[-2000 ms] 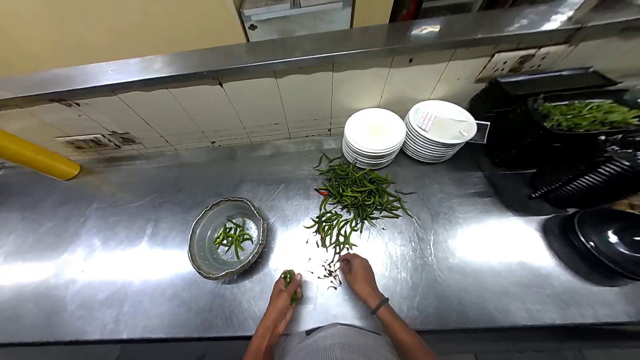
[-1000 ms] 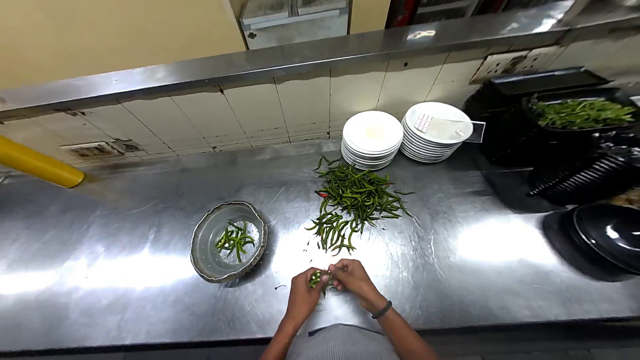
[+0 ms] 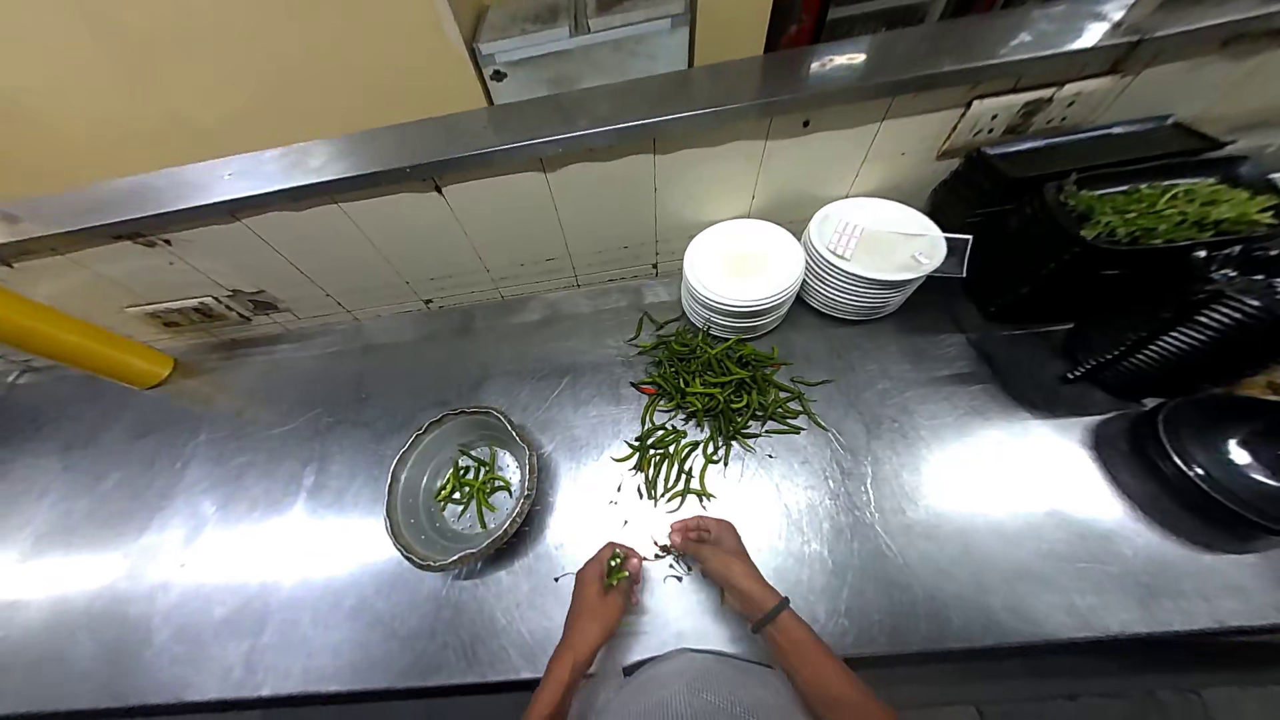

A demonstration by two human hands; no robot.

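My left hand point(image 3: 603, 590) is closed around a few green chillies point(image 3: 616, 568) near the counter's front edge. To its right, my right hand point(image 3: 715, 555), with a dark band on the wrist, has thumb and fingertips together over a small scatter of chilli stems point(image 3: 676, 562); whether it pinches one is too small to tell. Beyond both hands lies a heap of green chillies point(image 3: 715, 385) with a few red ones among them. Left of the hands stands a grey metal bowl point(image 3: 405, 500) with an uneven rim, holding some green chillies on its perforated-looking bottom.
Two stacks of white plates point(image 3: 745, 262) point(image 3: 875, 240) stand behind the heap. At the right are black containers, one holding green leaves point(image 3: 1170, 212), and a black round lidded pot or bowl point(image 3: 1225, 460). A yellow pipe point(image 3: 85, 338) reaches in at left over the steel counter point(image 3: 270, 430).
My hands were together over chillies one second ago; now they are apart, the right one moved rightward to the stem scatter. The left hand still holds chillies.
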